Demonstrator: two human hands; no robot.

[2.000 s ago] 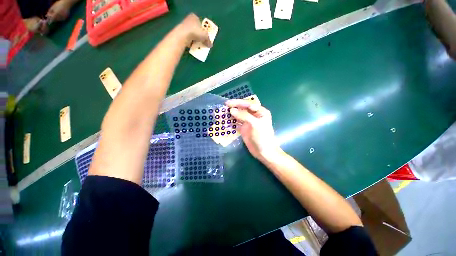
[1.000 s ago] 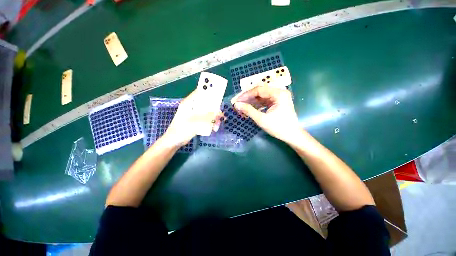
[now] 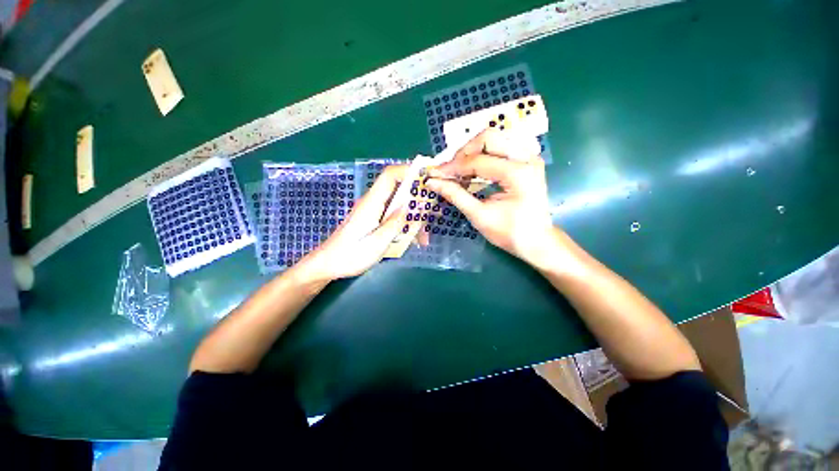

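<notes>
My left hand (image 3: 354, 241) holds a pale phone-shaped housing (image 3: 397, 246), tilted and largely covered by the fingers. My right hand (image 3: 509, 204) has its thumb and fingertips bunched at the housing's upper end; whether they pinch a small ring cannot be seen. A clear sheet of dark rings (image 3: 447, 221) shows between and below the hands; whether it is held is unclear. More pale housings with dark lens dots (image 3: 509, 120) lie just beyond my right hand, over another ring sheet (image 3: 478, 95).
Purplish ring sheets (image 3: 306, 216), a white-edged ring sheet (image 3: 201, 217) and crumpled clear plastic (image 3: 141, 292) lie left. A pale metal rail (image 3: 304, 120) crosses behind; pale housings (image 3: 163, 82) stand spaced beyond it. Loose rings (image 3: 635, 226) lie right. A cardboard box (image 3: 716, 363) is below the bench edge.
My left hand took a housing from beyond the rail and brought it back over the sheets. The housing has since tilted and moved under my right fingertips.
</notes>
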